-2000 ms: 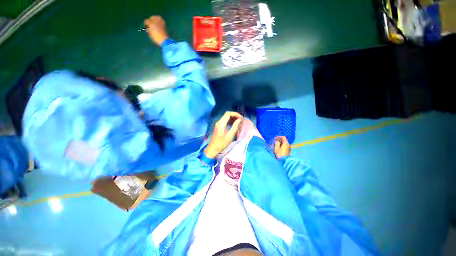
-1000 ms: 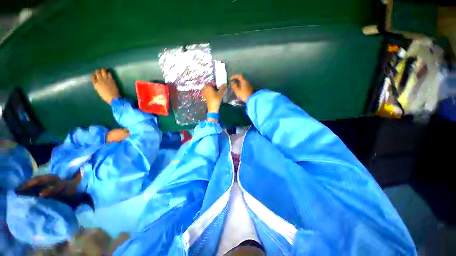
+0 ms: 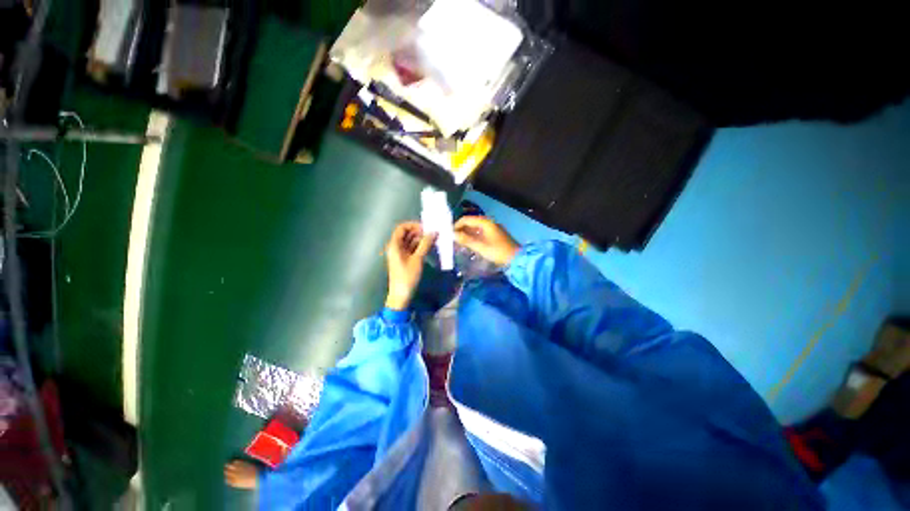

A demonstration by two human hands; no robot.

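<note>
A white paper slip point(image 3: 437, 225) is upright between my hands, above the bench edge. My left hand point(image 3: 407, 255) grips the slip's left side between thumb and fingers. My right hand point(image 3: 486, 240) is on the other side, its fingers on a clear, crinkly bag point(image 3: 473, 263) that hangs below them beside the slip. The inside of the bag is too blurred to tell.
A tray of tools, papers and bags point(image 3: 439, 160) is just ahead, beside a black box-like shape point(image 3: 589, 150). The silver sheet point(image 3: 276, 387), red bin point(image 3: 271, 442) and another person's hand point(image 3: 240, 474) are at lower left. Cartons point(image 3: 870, 374) are far right.
The view has turned right along the bench toward the tool tray. The white slip and clear bag have left their place beside the silver sheet and are now in my hands.
</note>
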